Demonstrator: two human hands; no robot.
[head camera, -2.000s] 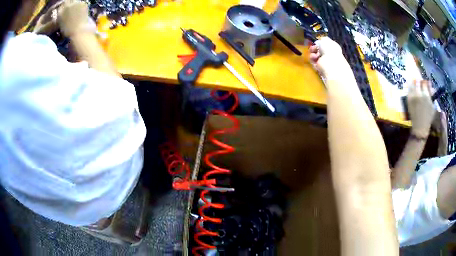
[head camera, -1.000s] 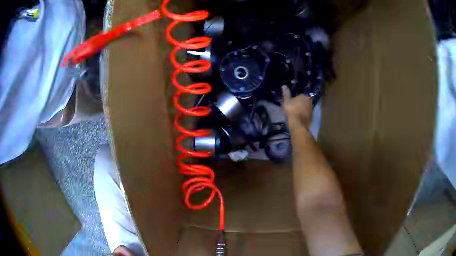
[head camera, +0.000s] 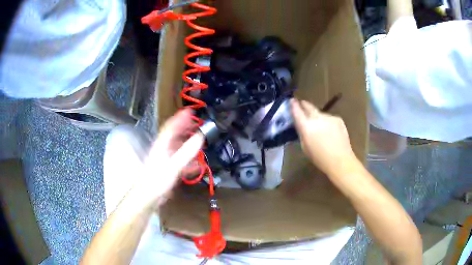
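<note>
My right hand (head camera: 323, 135) grips a silver-grey camera housing (head camera: 279, 120) with black stick-like antennas, held over the open brown parts carton (head camera: 259, 220). My left hand (head camera: 178, 150) is blurred, fingers spread, at the coiled red air hose (head camera: 197, 62) on the carton's left side. Whether it touches the hose or holds anything is unclear. The red air blow gun (head camera: 211, 242) lies at the hose's lower end, at the carton's near edge by my lap. Black camera parts (head camera: 233, 88) fill the carton below the hands.
Another red tool (head camera: 158, 19) is at the carton's upper left rim. A person in white (head camera: 62, 46) sits on a stool at the left, and another person in white (head camera: 424, 77) sits at the right. Speckled grey floor (head camera: 67, 171) shows at the left.
My right hand was down among the black parts and now holds a housing higher up. My left hand has come into view. The red blow gun now shows at the bottom.
</note>
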